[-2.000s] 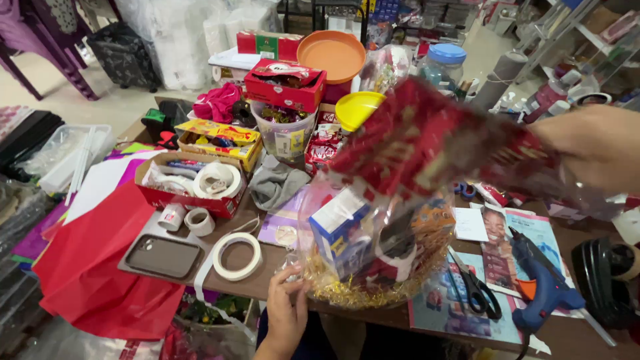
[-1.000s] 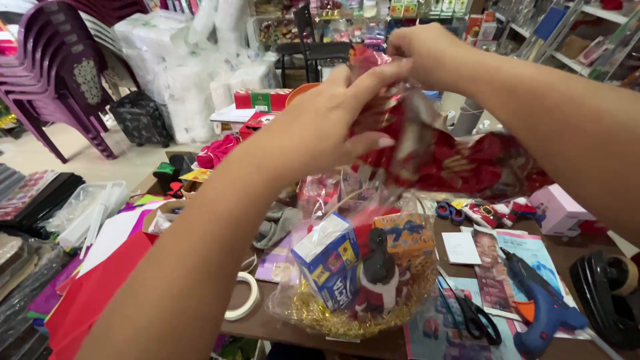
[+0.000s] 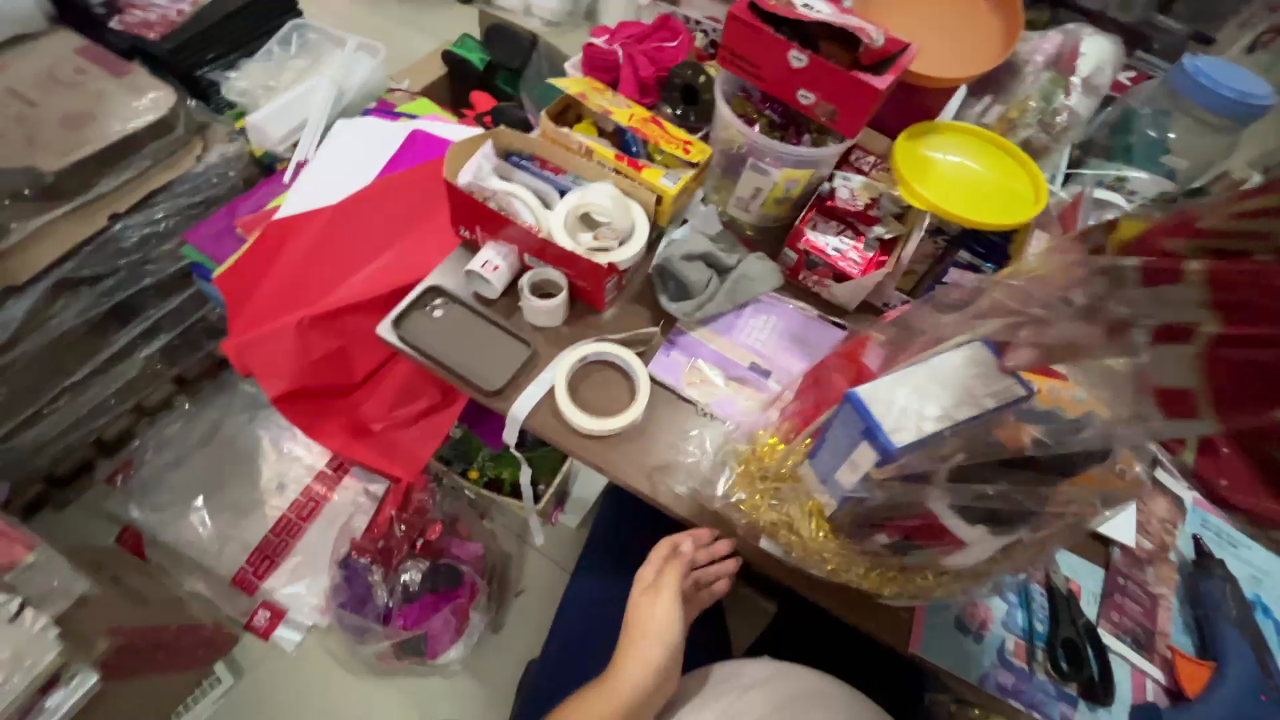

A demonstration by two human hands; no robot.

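My left hand [image 3: 685,585] is beside the near table edge, fingers loosely spread, holding nothing. To its right stands a gift basket trimmed with gold tinsel [image 3: 800,510] and covered in clear plastic film. Inside are a blue and white box [image 3: 900,410] and a dark figure with red and white parts, blurred. Red printed wrapping film [image 3: 1230,370] blurs across the right side. A skin-toned patch shows dimly through the film above the box; whether it is my right hand, and what it grips, is unclear.
A masking tape roll [image 3: 601,388], a phone case [image 3: 463,338] and a red box of tape rolls [image 3: 600,270] lie left of the basket. Red sheets [image 3: 340,310] overhang the table. Black scissors [image 3: 1075,640] and a blue glue gun [image 3: 1230,640] lie at right.
A second ago both hands were raised at the red film above the basket; my left hand is now low by the table edge. The view has swung down and left.
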